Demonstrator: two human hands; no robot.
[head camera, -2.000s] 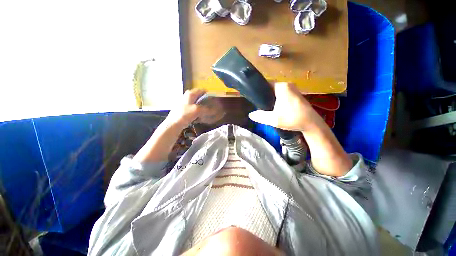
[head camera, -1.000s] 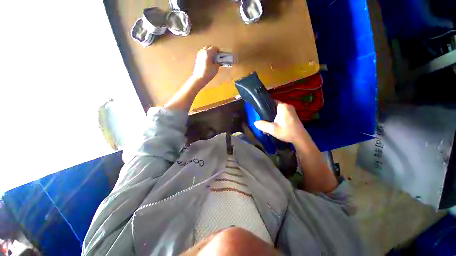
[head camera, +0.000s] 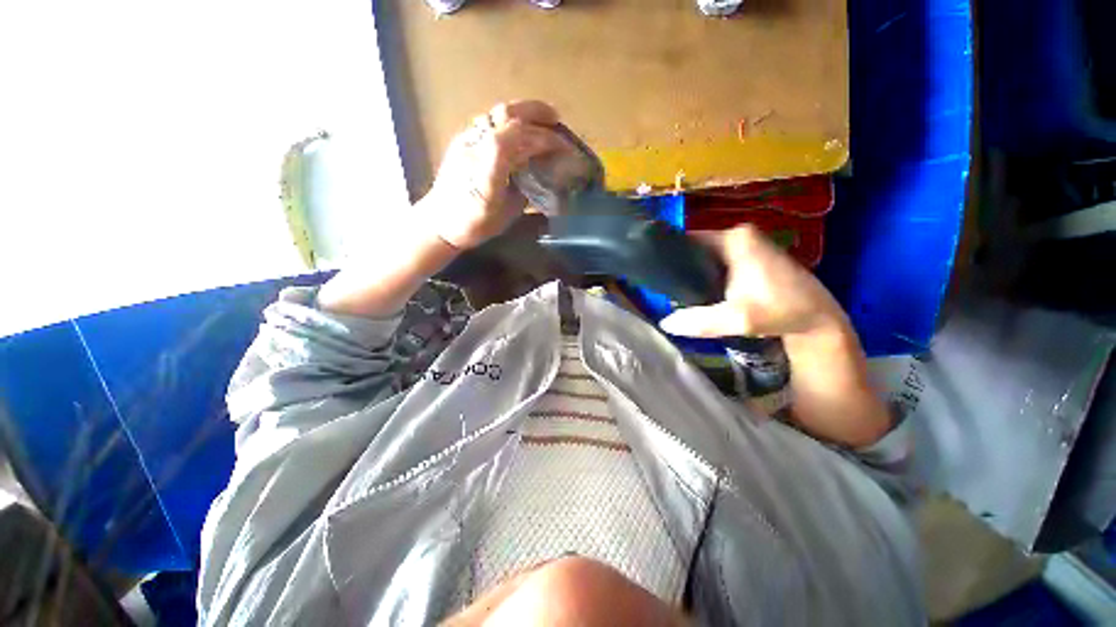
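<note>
My left hand (head camera: 483, 178) holds a grey fabric piece (head camera: 553, 175) in front of the board's near edge. The piece is open and blurred. My right hand (head camera: 765, 288) is closed around the grip of the black trimmer (head camera: 643, 245). The trimmer's head points left and lies right at the lower side of the fabric piece; whether they touch is unclear from the blur. A ribbed grey-black sleeve (head camera: 759, 367) shows near my right wrist.
The brown board (head camera: 636, 74) has a yellow front edge (head camera: 734, 159). Parts of fabric pieces (head camera: 720, 6) show at its far side. Red items (head camera: 783, 214) lie under the edge. Blue plastic (head camera: 908, 172) stands at right, a bright white surface (head camera: 159, 135) at left.
My left hand has lifted the fabric piece off the board and brought it toward me. The trimmer's head has turned left and met the piece's side. The camera view has shifted.
</note>
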